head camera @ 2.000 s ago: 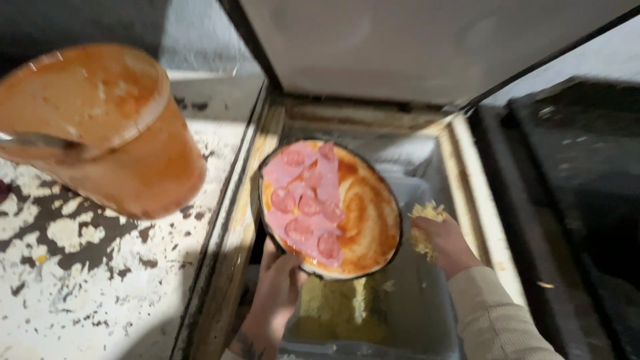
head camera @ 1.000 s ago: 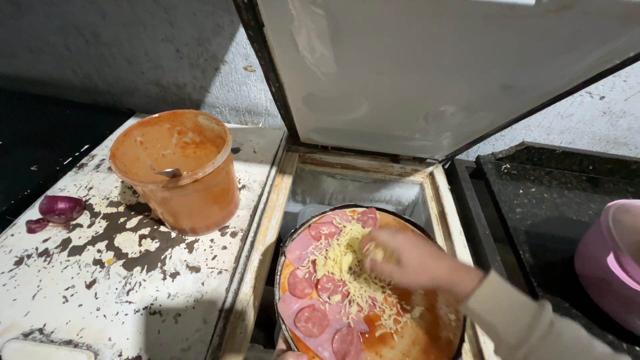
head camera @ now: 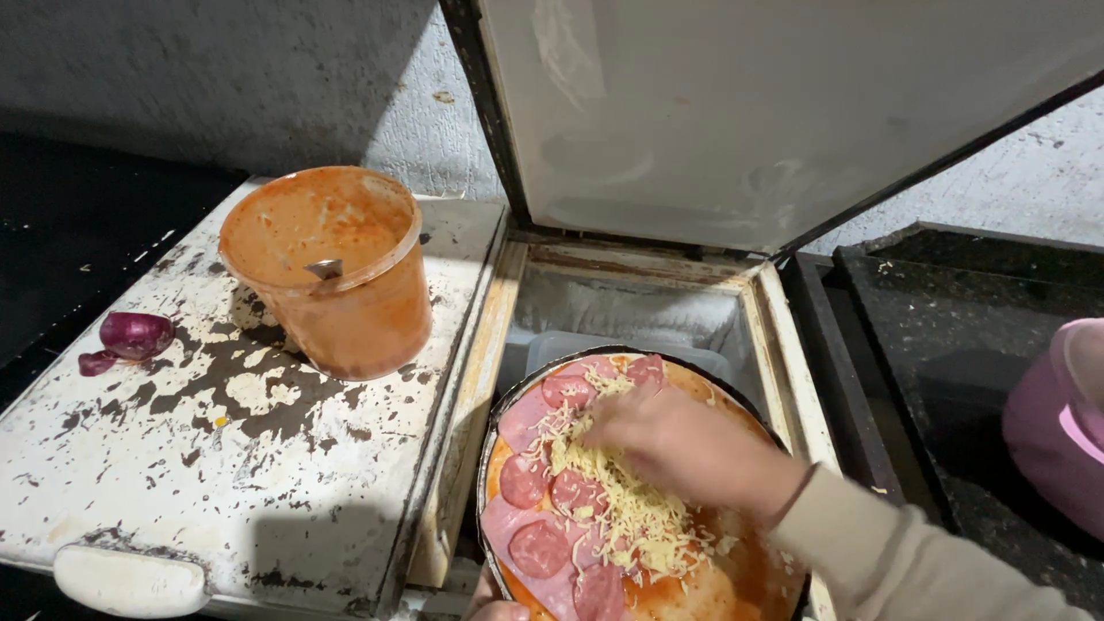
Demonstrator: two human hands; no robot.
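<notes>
A pizza [head camera: 552, 492] in a round dark pan is spread with red sauce, with ham and sausage slices over its left half. Grated cheese [head camera: 647, 526] lies in a heap near its middle and is scattered leftward. My right hand [head camera: 690, 444], blurred, is over the upper part of the pizza at the cheese; whether cheese is still between its fingers cannot be told. At the lower left edge of the pan my left hand [head camera: 498, 604] holds the rim, mostly out of frame. Under the pan is an opened chest freezer [head camera: 630, 302] with a clear plastic container [head camera: 569, 347] inside.
Left of the opening, a peeling white lid [head camera: 328, 483] bears a sauce-stained plastic bucket [head camera: 371, 319] with a metal utensil in it and a red onion [head camera: 136, 335]. Behind stands the raised freezer lid [head camera: 733, 112]. A pink container [head camera: 1056, 431] sits on the dark stone counter [head camera: 940, 345] at right.
My right hand, beside the pan with grated cheese two seconds ago, has moved over the pizza. Cheese now lies on the pizza, spread lower than one second ago. The view has shifted.
</notes>
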